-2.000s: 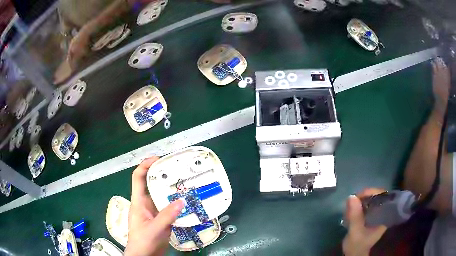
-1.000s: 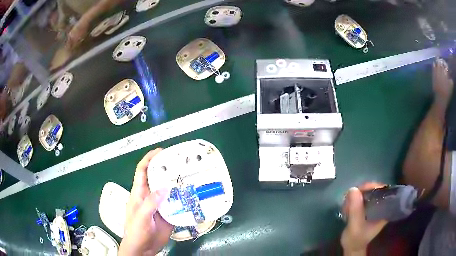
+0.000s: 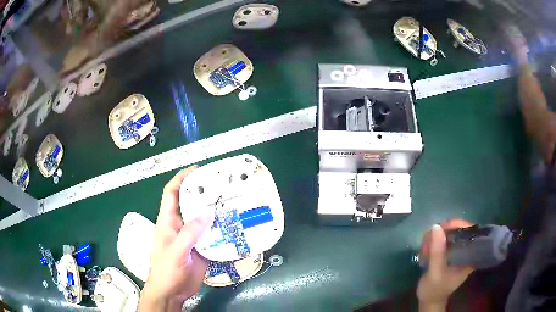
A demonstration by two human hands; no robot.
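Note:
My left hand (image 3: 177,244) holds a cream housing shell (image 3: 235,177) by its left edge, inside face up, with the thumb at the blue circuit board (image 3: 230,231). A bright blue battery (image 3: 255,217) lies beside the board in the shell. My right hand (image 3: 442,262) is closed around the grey electric screwdriver (image 3: 478,247), which lies roughly level with its tip to the left. The screw feeder (image 3: 369,151) stands between my hands, touched by neither. Another filled housing (image 3: 247,270) lies partly hidden under the held shell.
Loose board-and-battery assemblies (image 3: 68,268) and empty shells (image 3: 135,244) lie at lower left. Filled housings (image 3: 223,68) sit in a row beyond the white strip (image 3: 256,135). Another person's arm (image 3: 533,100) reaches in at the right. More people are blurred at upper left.
The housings beyond the strip have shifted left. Another filled one has appeared at upper right. The person's arm at right has moved up. My hands keep their holds.

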